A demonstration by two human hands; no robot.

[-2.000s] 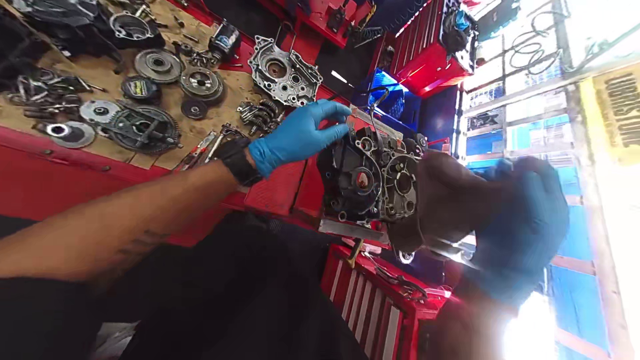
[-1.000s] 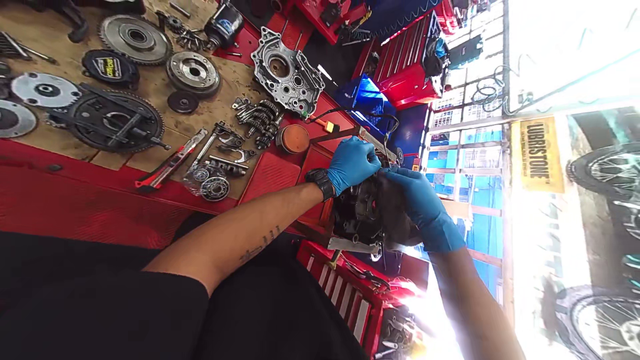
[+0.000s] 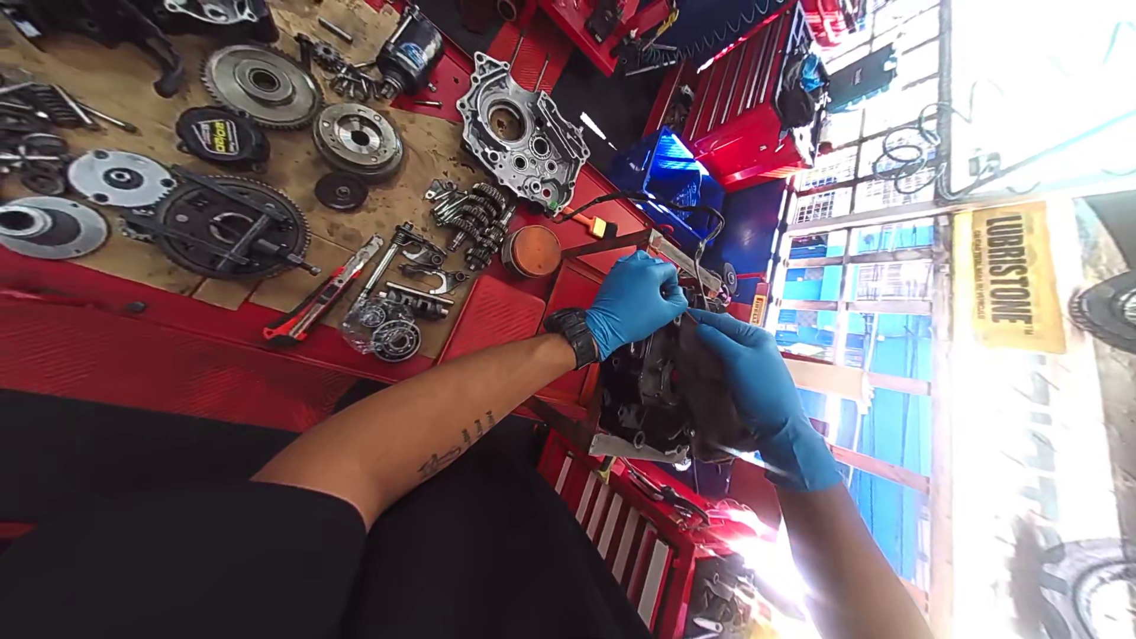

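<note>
My left hand (image 3: 641, 302), in a blue glove with a black watch at the wrist, is bent over the upper part of a dark engine crankcase (image 3: 643, 390). Its fingers are curled, and whatever lies under them is hidden. My right hand (image 3: 750, 368), also gloved in blue, pinches the top of a dark brown cloth (image 3: 710, 390) that hangs over the right part of the crankcase. Both hands' fingertips are close together at the cloth's upper edge. A light metal stand (image 3: 641, 446) shows below the crankcase.
Left of the hands, a red workbench (image 3: 497, 324) holds a crankcase half (image 3: 524, 133), a gear cluster (image 3: 475, 217), an orange round tin (image 3: 532, 251), a red utility knife (image 3: 324, 293) and bagged bearings (image 3: 386, 328). A red tool cabinet (image 3: 612, 524) stands below; a dark cable (image 3: 710, 222) loops above.
My right hand has come in from the far right with the cloth to the crankcase, beside my left hand. The cloth now covers part of the engine. The view has shifted.
</note>
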